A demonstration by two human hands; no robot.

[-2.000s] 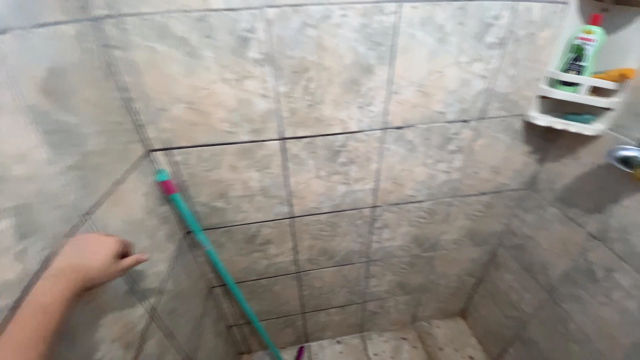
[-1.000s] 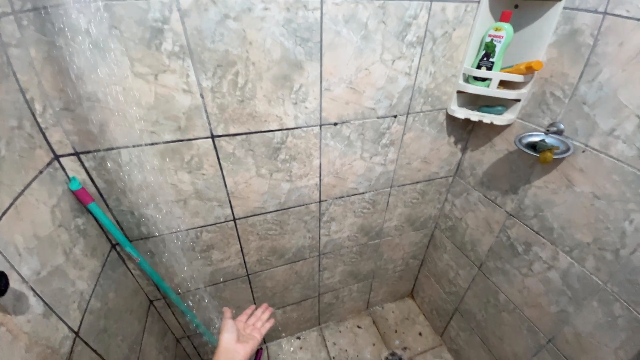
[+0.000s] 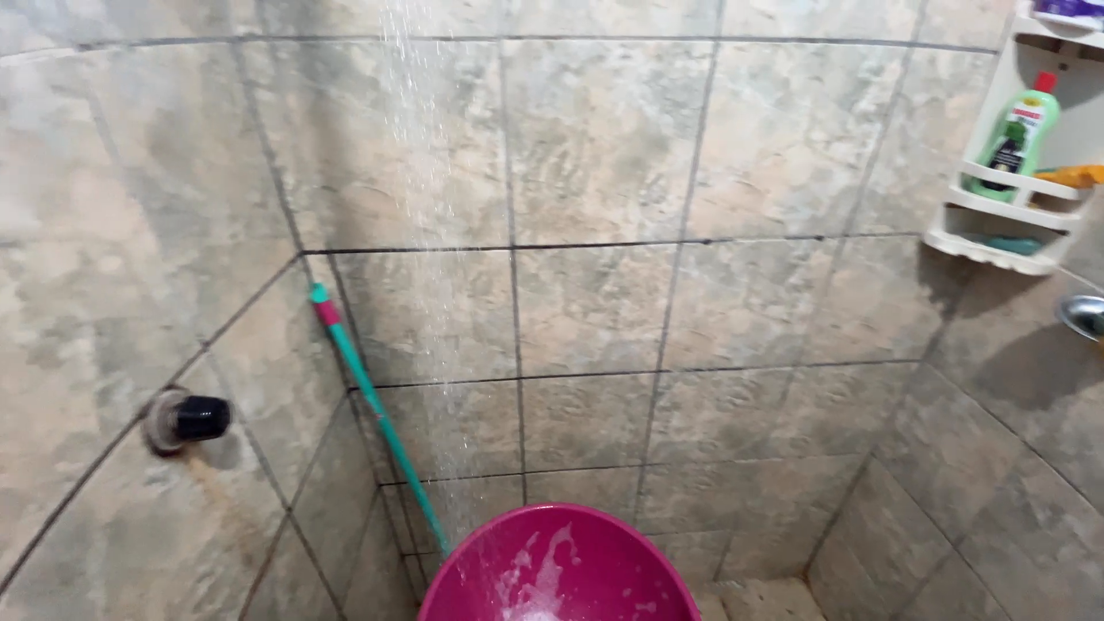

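Observation:
Neither my left hand nor my right hand shows at this moment. A magenta plastic basin [image 3: 595, 565] is at the bottom centre, tilted so that its inside faces me, with whitish suds on its inner surface. What holds it up is hidden below the frame. A thin stream of falling water [image 3: 423, 129] comes down from above toward the basin's left side. On the left wall sits a black shower valve knob [image 3: 203, 419], with a brownish stain under it.
A turquoise pole [image 3: 379, 410] leans in the left corner. On the right, a white corner shelf [image 3: 1005, 207] holds a green bottle [image 3: 1020, 138] and an orange item [image 3: 1074, 177]. A metal soap dish [image 3: 1083, 316] is on the right wall. Tiled walls surround the floor [image 3: 768, 599].
The magenta basin has come into view at the bottom. The hand seen near the bottom one second ago is out of view. The view has turned left, showing the valve knob fully.

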